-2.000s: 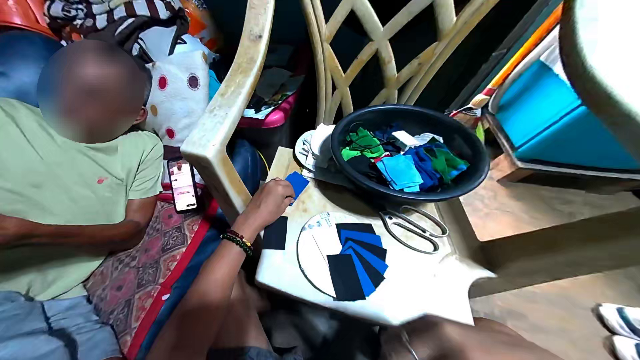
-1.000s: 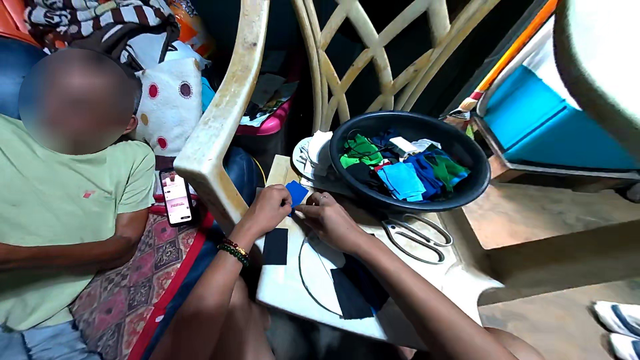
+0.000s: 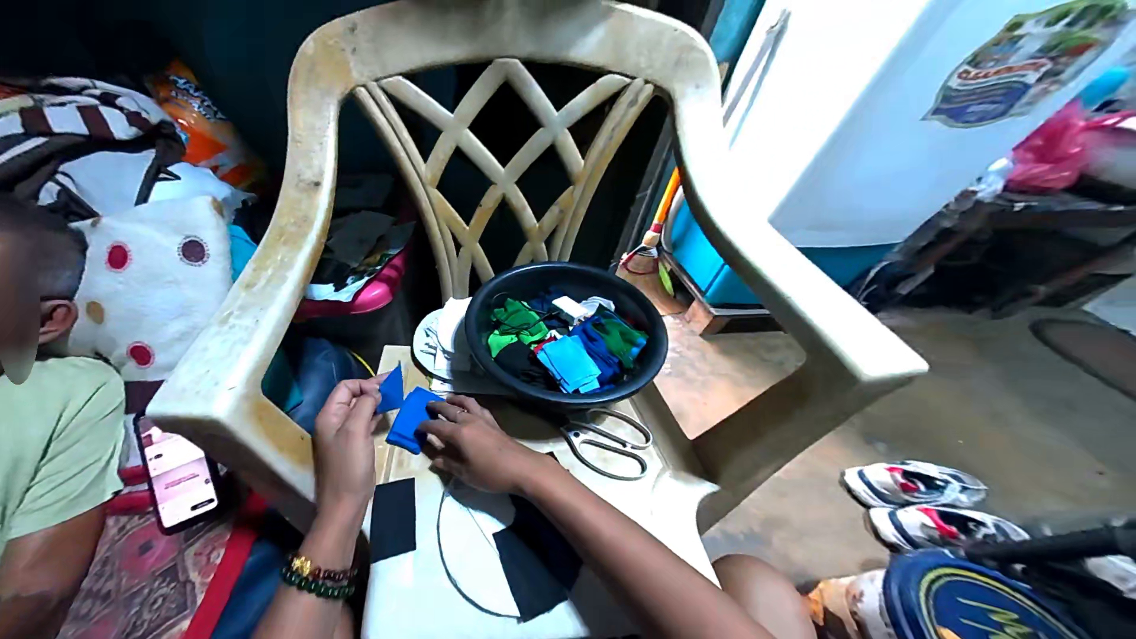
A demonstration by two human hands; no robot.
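Note:
My left hand pinches a small blue fabric piece near the left of the plastic chair's seat. Just right of it, my right hand holds a folded or stacked blue fabric piece by its right side. A black fabric square lies on the seat below my left hand. Under my right forearm, dark fabric pieces partly cover a white disc. Metal-handled scissors rest beside a black basin of green, blue and black fabric scraps.
The chair's armrests rise on both sides of the seat. At the left a person sits or lies beside a lit phone. Shoes stand on the floor at the right, near a blue round lid.
Both hands were close together around the blue fabric; now they are apart, each with a blue piece. My right hand came in from below after the earliest frame. The view has swung right.

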